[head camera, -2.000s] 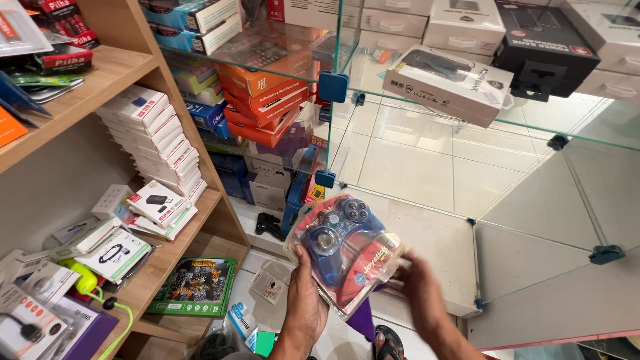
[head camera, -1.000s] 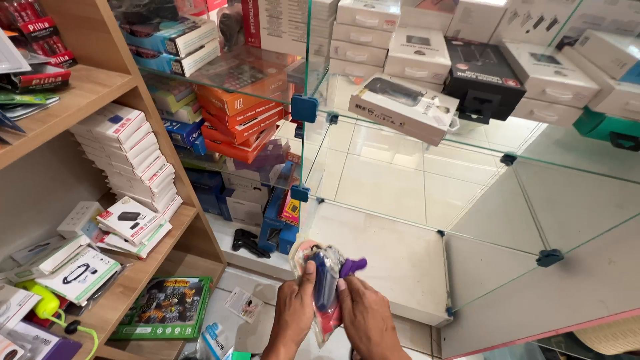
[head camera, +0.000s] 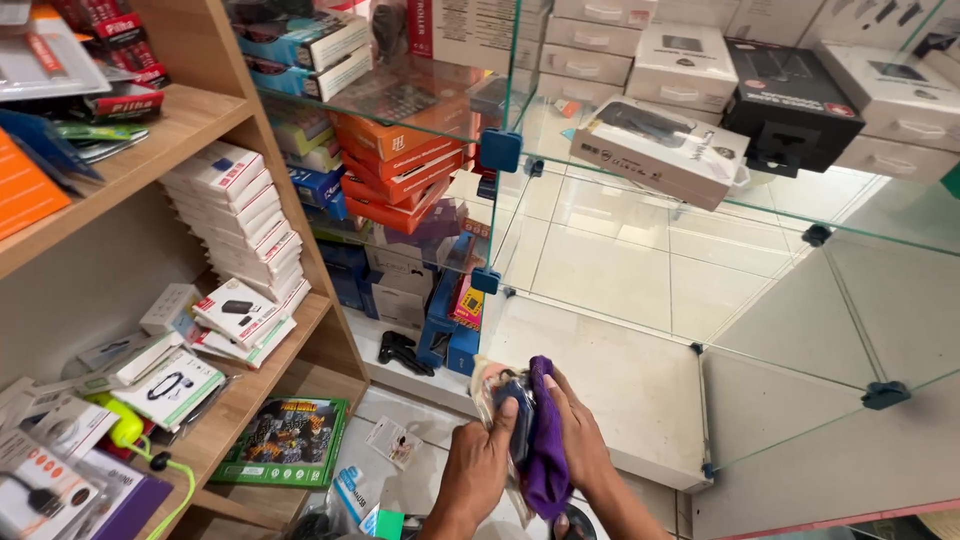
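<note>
A game controller in clear plastic packaging (head camera: 513, 420) is held on edge low in the middle of the view. My left hand (head camera: 480, 461) grips its left side, the thumb lying over the plastic. My right hand (head camera: 581, 435) presses a purple cloth (head camera: 547, 450) against the pack's right side. The fingers behind the pack are partly hidden. Beyond both hands lies the white base panel (head camera: 600, 375) of a glass display case.
Wooden shelves (head camera: 277, 322) with stacked small boxes (head camera: 240, 202) stand at left. Glass shelves with blue clips (head camera: 500, 150) hold orange boxes (head camera: 405, 165) and a white box (head camera: 660, 150). A green game box (head camera: 281, 442) and a black controller (head camera: 403, 352) lie lower down.
The pack, facing up two seconds ago with my right hand apart from it, is now turned on edge between both hands. The purple cloth has come up against its right side.
</note>
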